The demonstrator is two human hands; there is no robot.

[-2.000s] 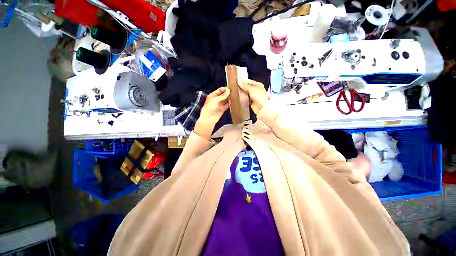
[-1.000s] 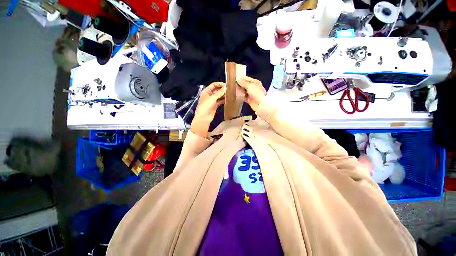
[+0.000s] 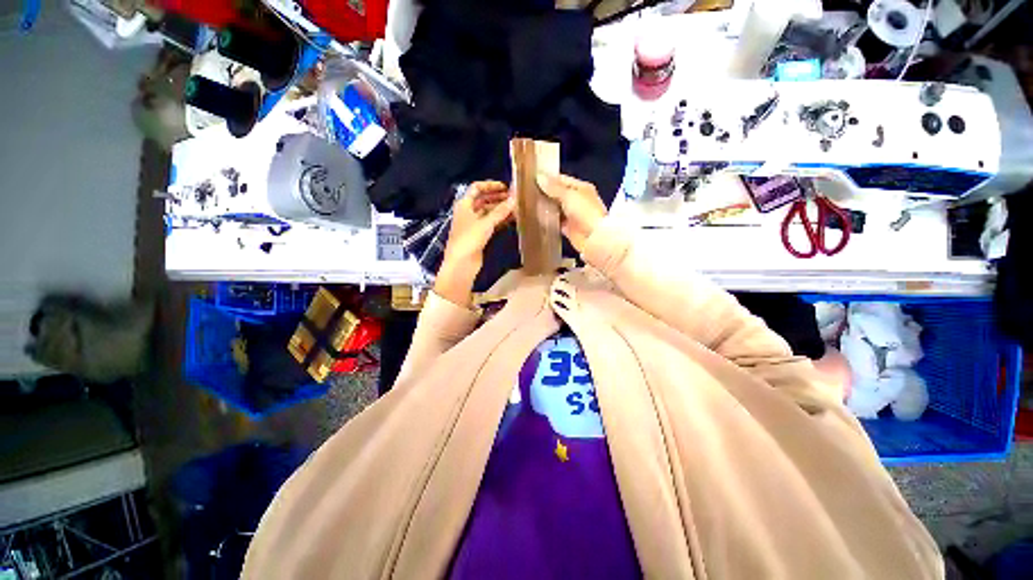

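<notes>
A folded brown-and-white strip [image 3: 529,227] stands upright in the picture between my hands, in front of my coat. My right hand [image 3: 575,207] grips its right, whitish side with the thumb on it. My left hand [image 3: 481,215] is at its left edge with bent fingers; its fingertips seem to touch the strip, but the contact is too small to tell surely. Black cloth [image 3: 498,102] lies bunched in the gap between the two machines, behind the strip. A plaid strip [image 3: 434,242] shows at the black cloth's left edge, beside my left wrist.
A white sewing machine [image 3: 838,130] stands right, another machine [image 3: 255,181] left. Red-handled scissors [image 3: 816,227] and a dark phone [image 3: 774,192] lie on the right table. Blue crates [image 3: 963,380] are under the tables, the right one with white pieces. Thread cones [image 3: 223,100] stand back left.
The view has shifted slightly, so the tables and machines sit further right. The strip stays between my hands. My left fingers have shifted a little at its edge.
</notes>
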